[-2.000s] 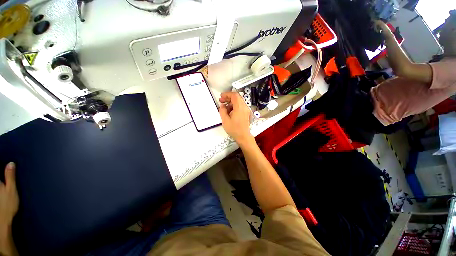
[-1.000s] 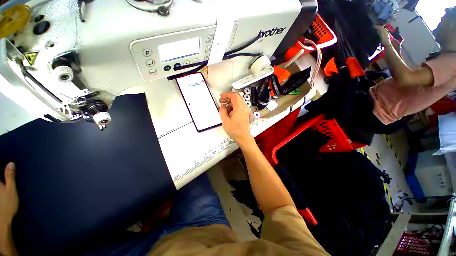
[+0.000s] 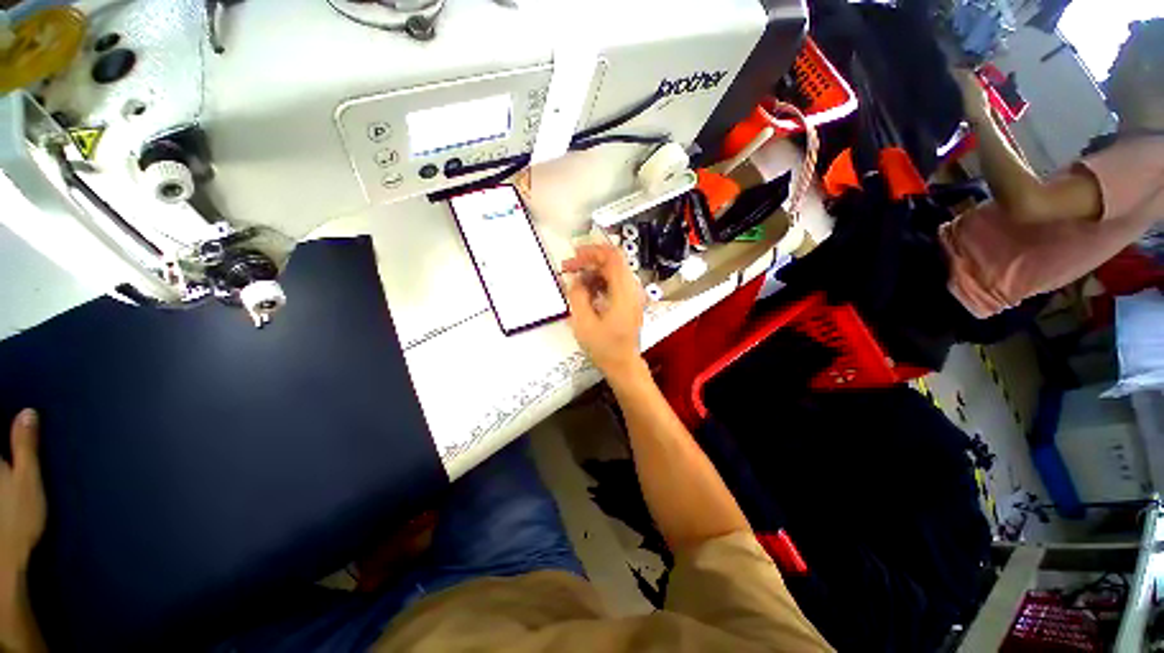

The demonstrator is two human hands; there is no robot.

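A dark navy fabric panel (image 3: 243,447) lies flat across the left of the table and hangs over its front edge. Its upper part is by the presser foot and needle area (image 3: 243,274). My left hand (image 3: 22,491) is at the left picture edge on the panel, partly cut off; its grip is unclear. My right hand (image 3: 605,304) is beside a smartphone (image 3: 513,262) with a lit white screen, fingers curled. I cannot tell whether it holds anything small. The phone lies flat on the table below the machine's control display (image 3: 460,125).
A parts tray (image 3: 734,262) with bobbins and small tools is right of my right hand. A red basket (image 3: 849,344) and a black fabric heap (image 3: 855,510) are below at right. A person in a pink sleeve (image 3: 1021,249) is at the upper right.
My right hand has shifted very slightly and its fingers have changed pose beside the phone. The panel and my left hand look almost unmoved.
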